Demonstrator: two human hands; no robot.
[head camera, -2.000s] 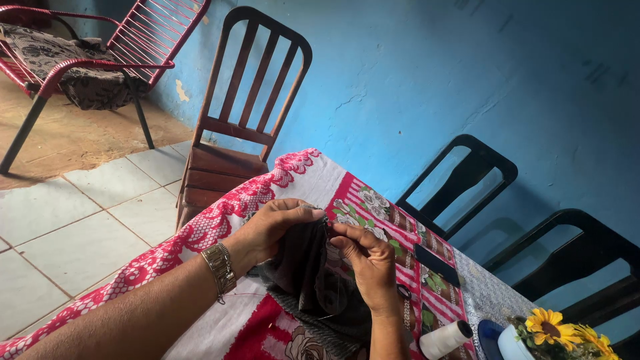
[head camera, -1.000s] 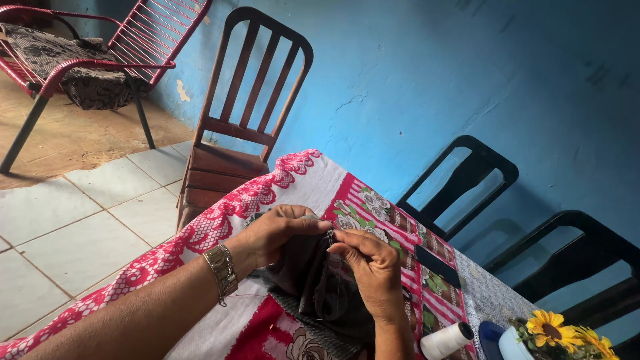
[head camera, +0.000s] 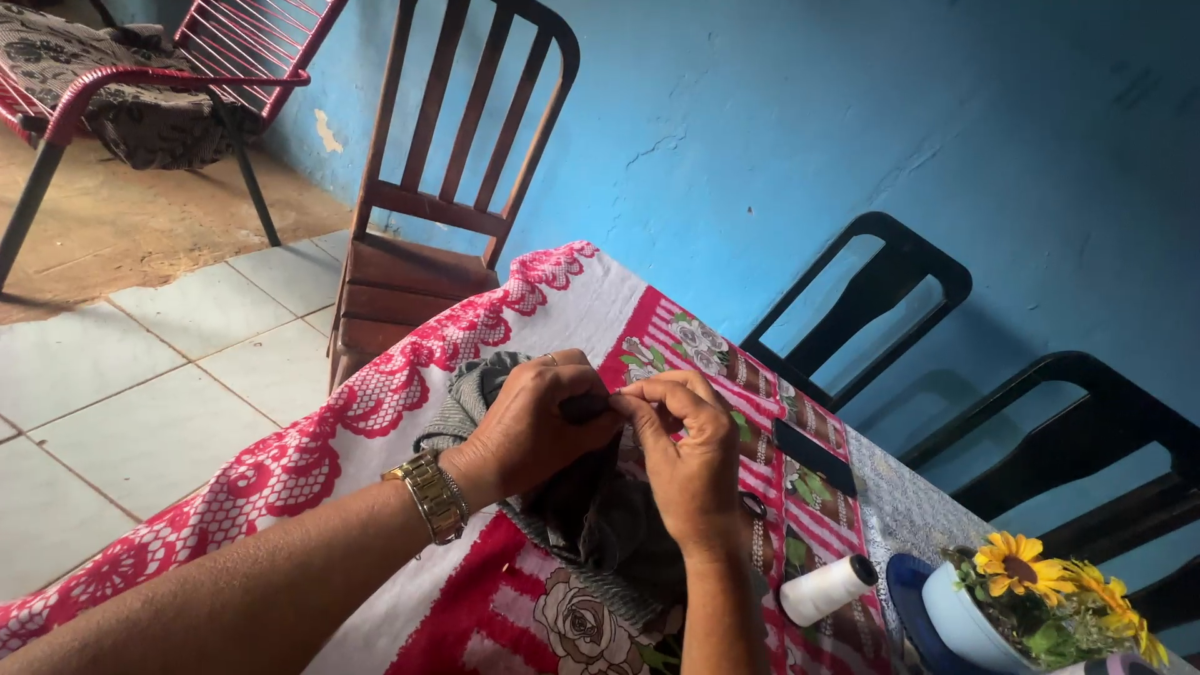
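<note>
A dark grey garment (head camera: 609, 525) with ribbed parts lies bunched on the table under both hands. My left hand (head camera: 548, 408), with a ring and a gold-coloured wristwatch (head camera: 433, 495) on its side, grips a dark fold of the fabric. Close against it, my right hand (head camera: 680, 427) pinches thumb and forefinger together at the end of that fold. Whatever sits between those fingertips is too small to make out. A cone of white thread (head camera: 827, 589) lies on its side to the right of the hands. A dark round handle-like loop (head camera: 753, 504) shows beside my right wrist.
The table wears a red and white floral tablecloth (head camera: 600, 309). A dark phone-like object (head camera: 814, 457) lies on it. At right, a white pot (head camera: 970, 609) of yellow flowers stands by a blue dish (head camera: 907, 600). A brown wooden chair (head camera: 441, 202) and black chairs (head camera: 872, 291) surround the table.
The dark fabric has been shifted in the hands. A fold is now bunched in my left hand, and grey ribbed cloth shows beyond it on the left.
</note>
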